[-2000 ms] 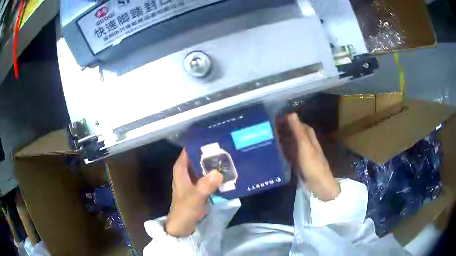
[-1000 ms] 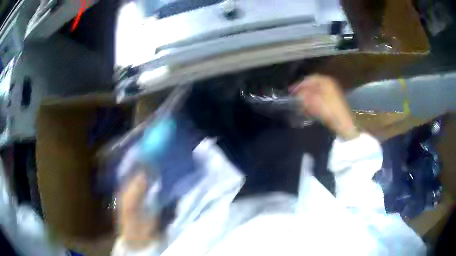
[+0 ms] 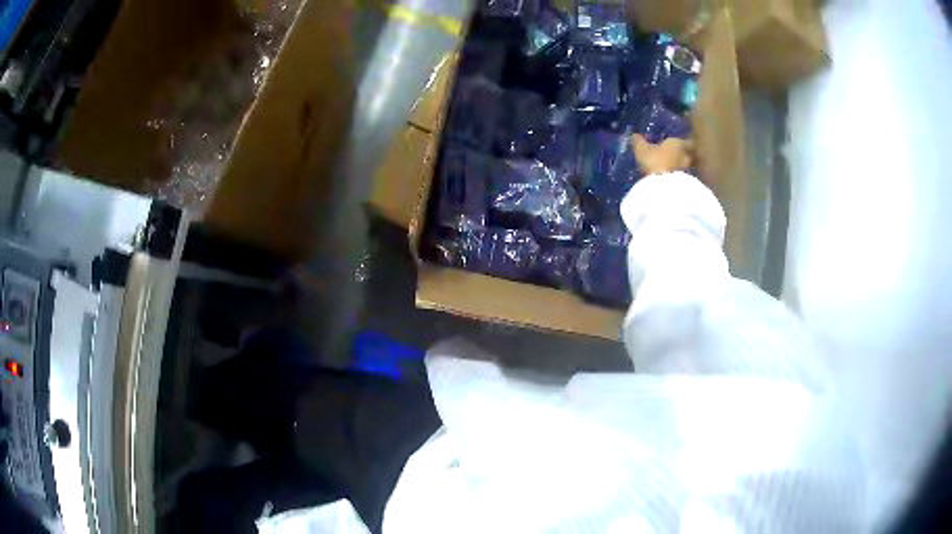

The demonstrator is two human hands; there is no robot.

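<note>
My right hand [image 3: 663, 156] reaches into the open brown carton [image 3: 522, 302], near its right wall. The carton is well filled with navy smartwatch boxes in clear shiny film [image 3: 538, 198]. My hand is over the boxes; its fingers are partly hidden, and whether they grip one cannot be told. A box with a watch picture [image 3: 681, 61] lies just beyond the hand. My left hand is not visible; only white smock cloth shows at the bottom.
The sealer [image 3: 78, 365] stands at the left edge with a red lit switch [image 3: 14, 367] and long sealing bar [image 3: 136, 386]. A carton with clear film waste [image 3: 188, 146] is behind it. A blue item [image 3: 386, 355] lies low in the middle. Another brown box [image 3: 778, 42] is at the top right.
The view has swung right, from the sealer to the filled carton. My right hand has moved into that carton. My left hand and the box it held have left view.
</note>
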